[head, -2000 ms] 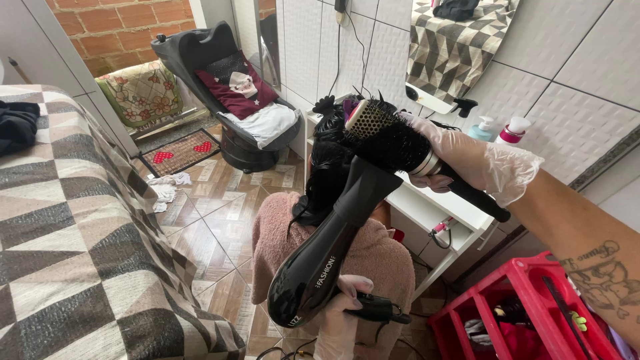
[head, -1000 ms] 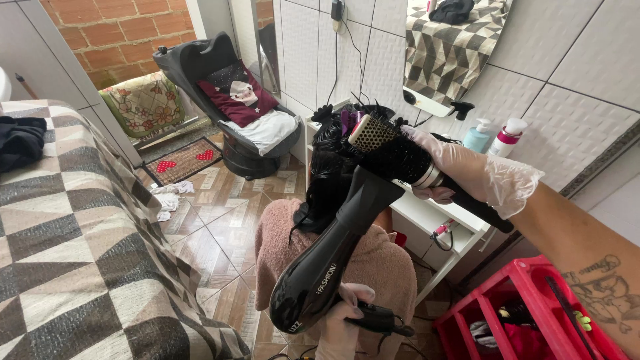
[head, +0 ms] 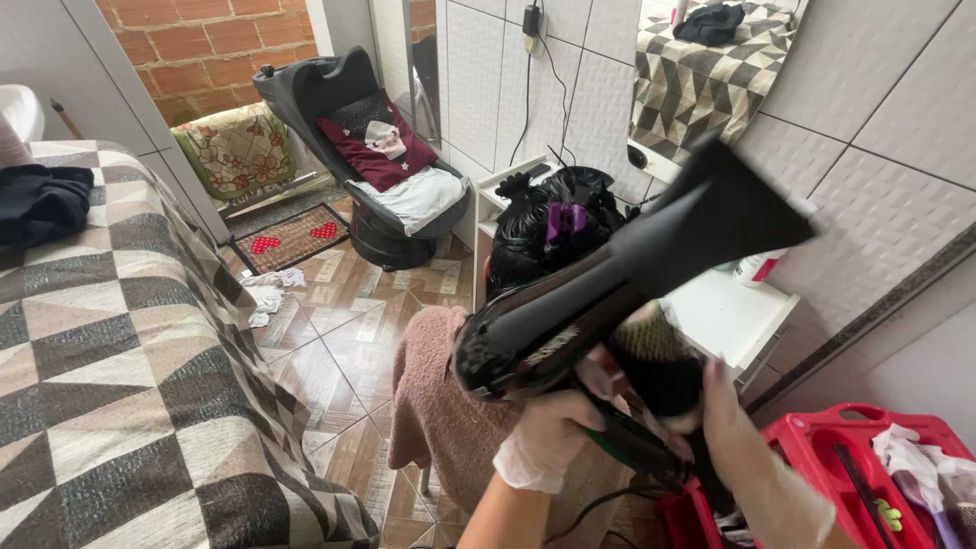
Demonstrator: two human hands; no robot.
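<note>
My left hand [head: 545, 438], in a translucent glove, is closed on the handle of a black hair dryer [head: 564, 320], whose flat nozzle points up and right. Close by on the right, my gloved right hand [head: 728, 435] grips a round hairbrush [head: 659, 366]; the view there is blurred, and the dryer hides part of the brush. Beyond the dryer sits a person whose dark hair [head: 526, 236] is sectioned with black clips and a purple hair clip [head: 566, 222]. A pink towel [head: 431, 389] covers the person's shoulders and back.
A red trolley [head: 816, 438] with a comb and gloves stands at lower right. Beyond the person is a white shelf [head: 736, 320] with bottles. A patterned cloth [head: 137, 343] covers furniture on the left. A black salon wash chair [head: 320, 91] and a doormat [head: 290, 240] are farther back.
The dryer has swung up and right, its nozzle now away from the hair. The brush has moved down, away from the head, and my hands are close together.
</note>
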